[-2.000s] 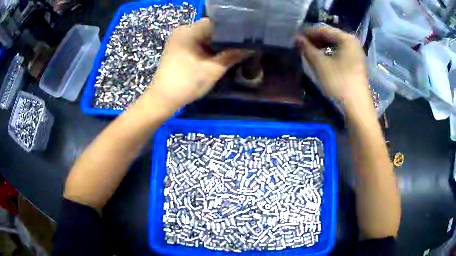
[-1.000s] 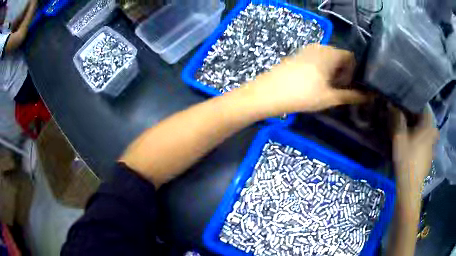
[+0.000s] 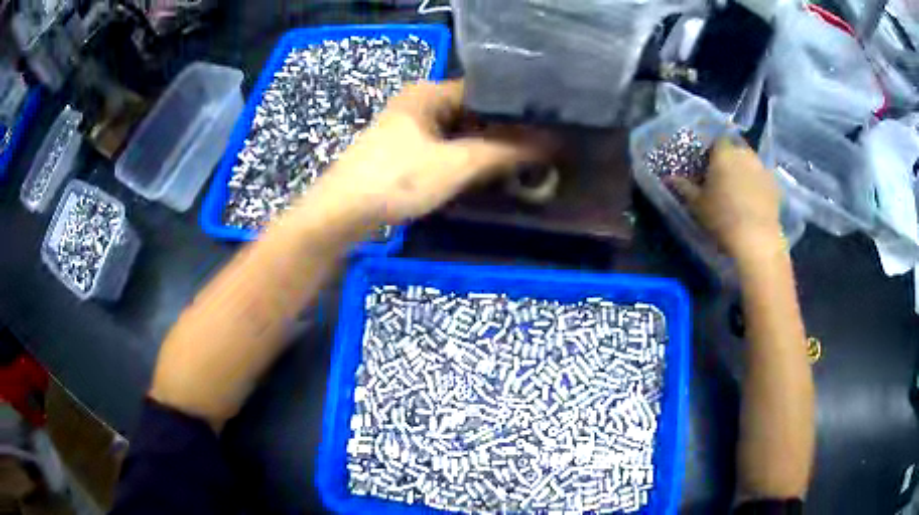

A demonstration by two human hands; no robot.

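Note:
The press head (image 3: pixel 549 60), wrapped in clear film, stands over the dark brown press base (image 3: pixel 544 223). A pale ring-shaped nest (image 3: pixel 534 183) shows on the base. My left hand (image 3: pixel 433 151) reaches under the head, its fingertips blurred near the nest; I cannot tell if it holds a part. My right hand (image 3: pixel 728 191) is in the right clear bin (image 3: pixel 697 233), its fingers at the small fittings (image 3: pixel 677 153); its grip is unclear. The near blue tray (image 3: pixel 338 402) holds bright pressed assemblies (image 3: pixel 504 402).
The left blue tray (image 3: pixel 227 186) of darker metal sleeves (image 3: pixel 322 111) lies beyond my left forearm. An empty clear bin (image 3: pixel 181 136) and a small clear tub (image 3: pixel 86 236) of silvery parts stand farther left. Plastic bags and bins (image 3: pixel 836 161) crowd the right.
The view has swung back to the right. My right hand has gone from beneath the press head into the right clear bin. My left hand stays by the press.

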